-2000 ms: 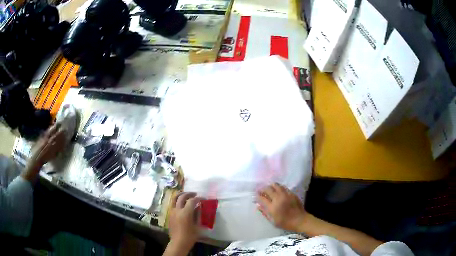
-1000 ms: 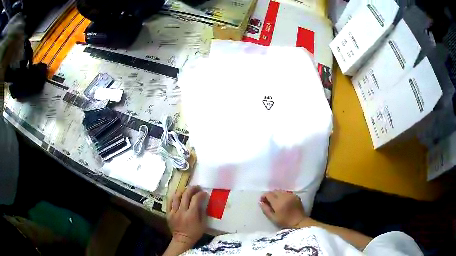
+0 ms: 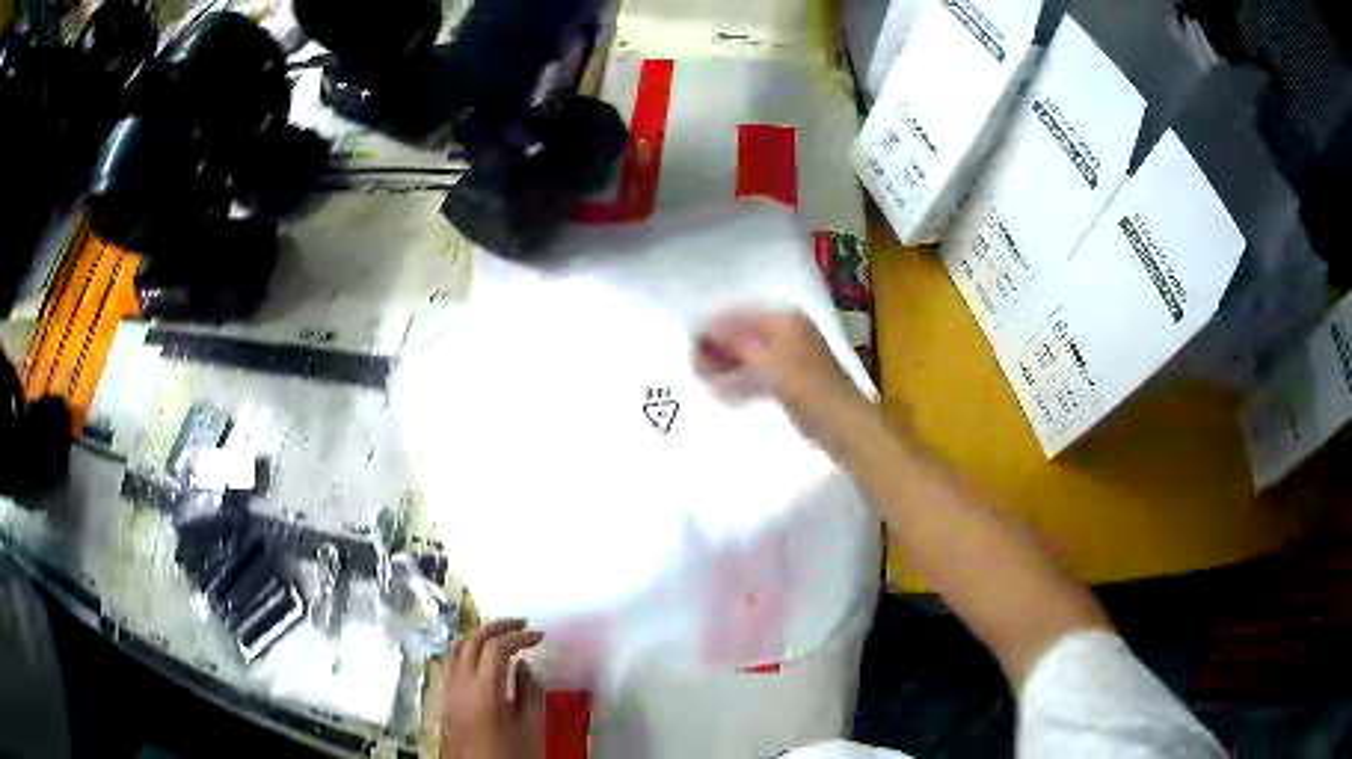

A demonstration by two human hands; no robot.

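Observation:
A flat stack of white plastic bags with a small dark recycling mark lies in front of me over printed sheets. My right hand is over the upper right part of the bags, blurred, fingers bent; I cannot tell if it grips the bag. My left hand rests at the near left edge of the bags, fingers slightly bent and holding nothing visible. A black camping fan is at the far edge of the bags, its near part over that edge.
More black fans stand at far left by an orange slatted strip. Dark flat slabs and white cables lie at left. Open white retail boxes stand on the yellow table at right.
My right hand has moved from the near edge up over the bags. A black fan now shows at the bags' far edge. My left hand stays near the near left edge. The view has shifted.

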